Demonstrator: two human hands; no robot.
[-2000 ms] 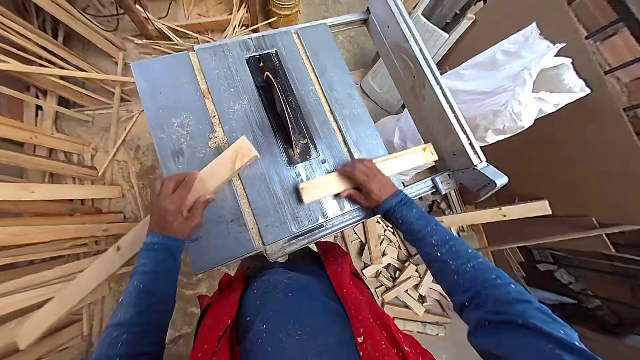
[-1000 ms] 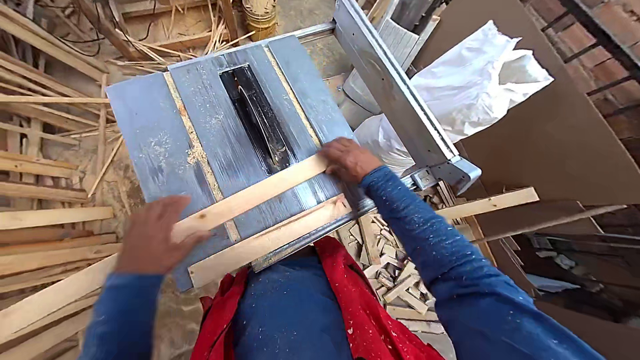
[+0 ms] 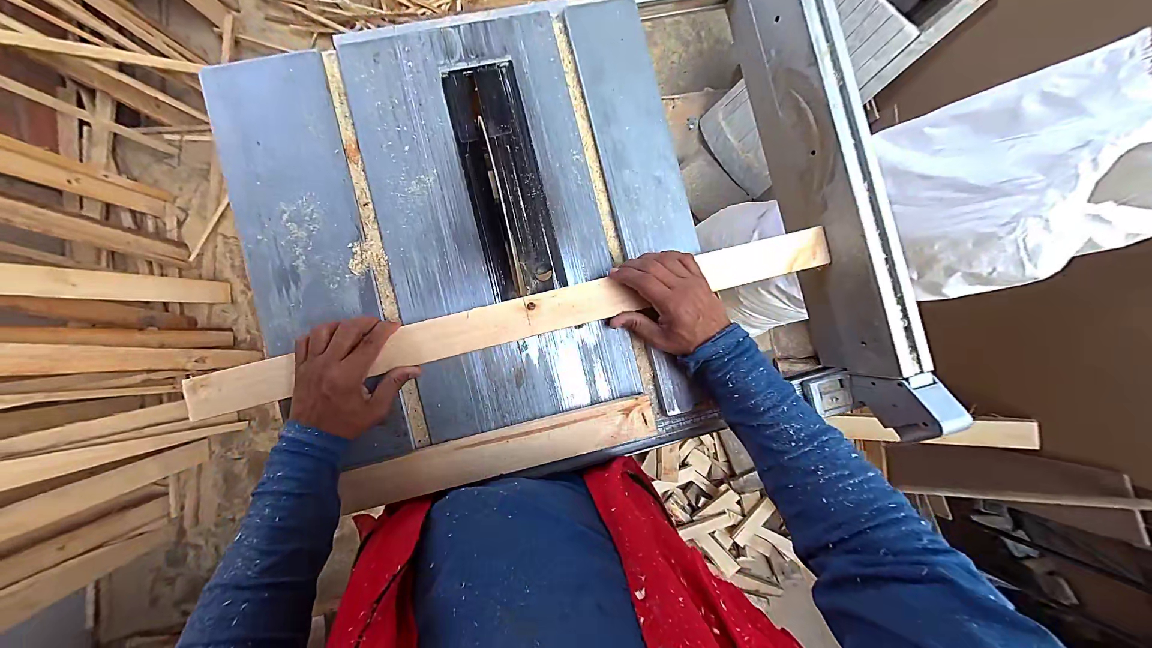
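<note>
A long wooden strip [image 3: 477, 331] lies crosswise over the table saw's metal top [image 3: 432, 171], just on the near side of the blade slot. My left hand [image 3: 344, 373] grips the strip near its left end. Around its right part, my right hand [image 3: 670, 301] is closed, thumb on the near edge. The thin saw blade [image 3: 498, 193] shows in the black throat insert [image 3: 526, 171], partly hidden. A second wooden strip [image 3: 504, 450] rests along the table's near edge, by my body, touched by neither hand.
The rip fence [image 3: 810, 162] stands at the right on its rail. Long wooden strips [image 3: 108, 357] are stacked at the left. Short offcuts [image 3: 720, 513] are heaped on the floor below the table. A white plastic sack [image 3: 999, 171] is at the far right. Sawdust fills the mitre slots.
The strip in my hands has moved right and now lies wholly across the table. My left hand, loose over the strip one second ago, has closed on it. The other strip has shifted left.
</note>
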